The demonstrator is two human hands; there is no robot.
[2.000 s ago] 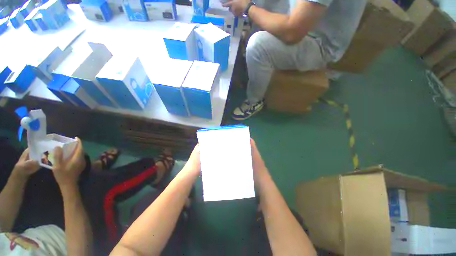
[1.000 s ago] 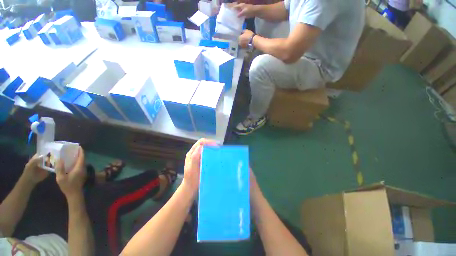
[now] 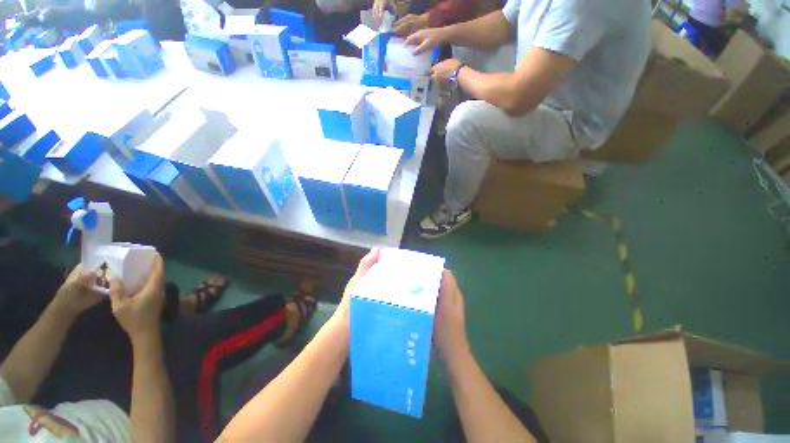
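Note:
A blue and white retail box (image 3: 390, 355) is held upright in front of me, over my lap. Its blue side with small pale print faces me and its white closed end (image 3: 400, 275) is on top. My left hand (image 3: 362, 275) grips its left side; most of the fingers are hidden behind the box. My right hand (image 3: 449, 316) grips its right side, with the fingers partly hidden.
Retail boxes (image 3: 351, 186) stand on the white table (image 3: 286, 104) ahead. At left, a person holds a fan unit (image 3: 102, 251). A person in grey (image 3: 554, 78) sits beyond the table corner. An open brown carton (image 3: 650, 385) holding boxes stands on the floor at right.
The box has turned from its white face to its blue side, then tilted so its white end shows on top. Both hands still hold it. The view has shifted slightly.

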